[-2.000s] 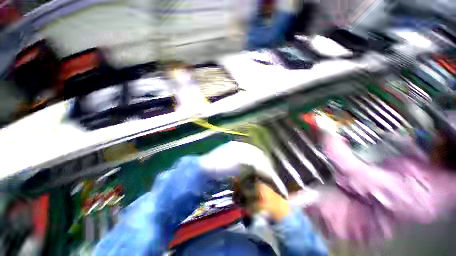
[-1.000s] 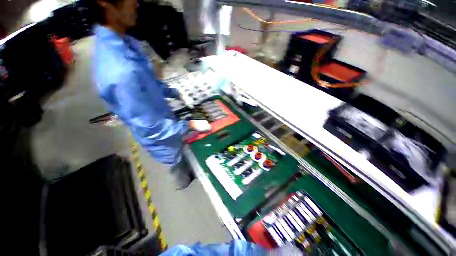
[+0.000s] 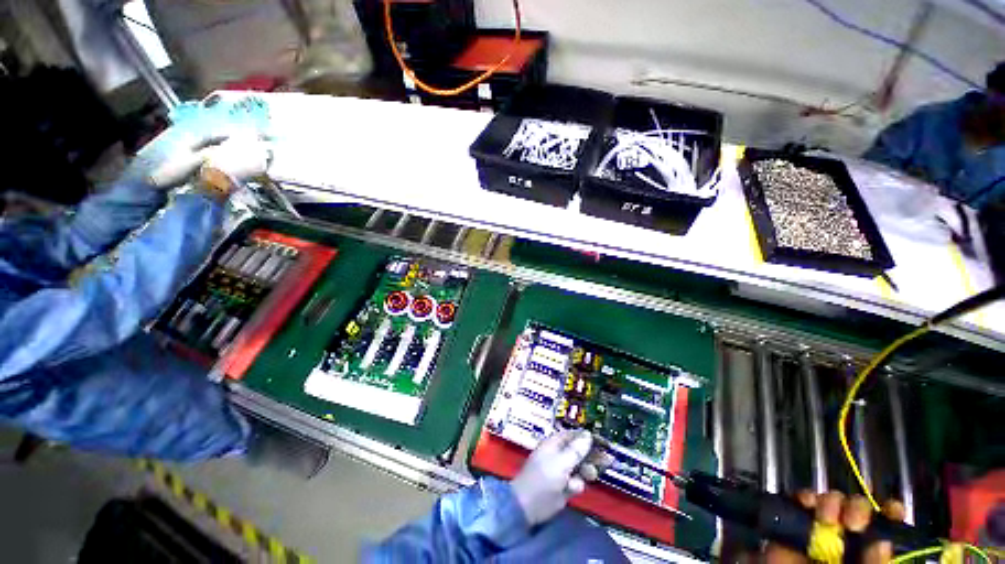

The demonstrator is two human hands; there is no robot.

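A dense circuit board (image 3: 584, 402) with a row of white blocks and small yellow parts lies over a red-orange sheet (image 3: 493, 454) on a green pallet (image 3: 617, 320). My left hand (image 3: 554, 474), in a white glove, is at the board's near edge with its fingertips together; whether a screw is between them is too small to tell. My right hand (image 3: 843, 529), ungloved, is closed around a black and yellow electric screwdriver (image 3: 733, 501) at the lower right. Its thin bit points left over the board's near edge, towards my left fingertips.
A board with three red-brown rings (image 3: 386, 336) lies on the pallet to the left. A coworker in blue (image 3: 121, 286) stands at far left by another board. The white shelf (image 3: 364, 154) holds parts bins (image 3: 650, 209) and a screw tray (image 3: 821, 259). Metal rollers (image 3: 766, 413) show right.
The view has swung right and steadied. My gloved left hand and the screwdriver in my right hand now show at the board, which sits nearer the middle of the view.
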